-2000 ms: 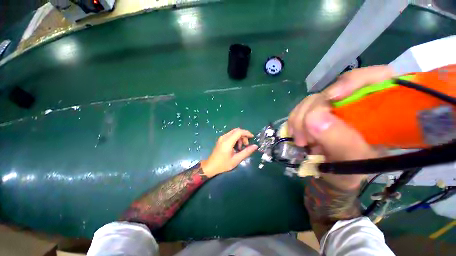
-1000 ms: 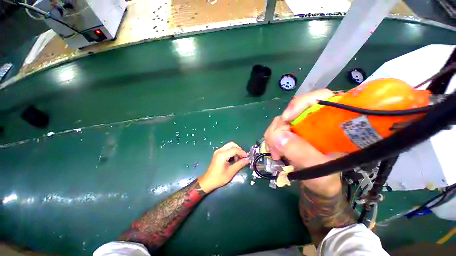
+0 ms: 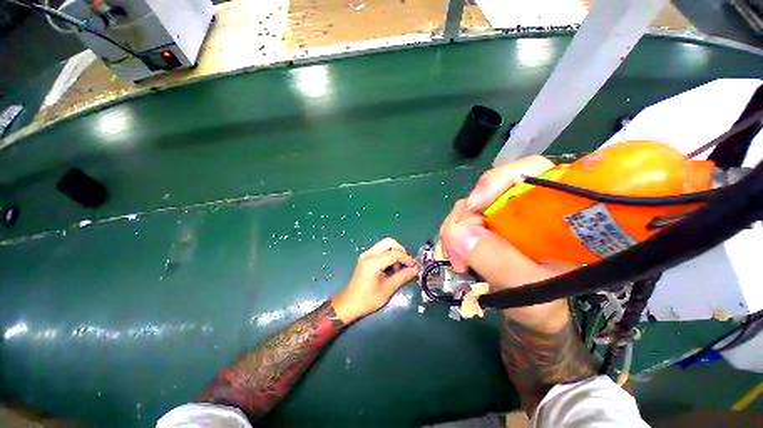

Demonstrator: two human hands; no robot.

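My right hand (image 3: 498,238) is closed round the orange electric screwdriver (image 3: 636,159) with a lime-green strip and a QR label. Its silver metal nose (image 3: 448,284), with a black loop and tan tape, points left, low over the green belt. My left hand (image 3: 381,276) has its thumb and fingertips pinched at the tip of the nose; any small screw between them is hidden. Small screws (image 3: 309,230) are scattered on the belt to the left of the nose.
A black cylindrical housing (image 3: 478,131) stands on the green belt (image 3: 209,334) before the grey post (image 3: 577,75). Another housing (image 3: 82,187) lies at left. A thick black cable (image 3: 619,267) crosses my right wrist. A grey box (image 3: 155,38) sits on the far wooden shelf (image 3: 335,25).
The black housings have moved right along the belt. The round part beside the nearer housing is now mostly behind the post. Both hands and the screwdriver have hardly moved since one second ago.
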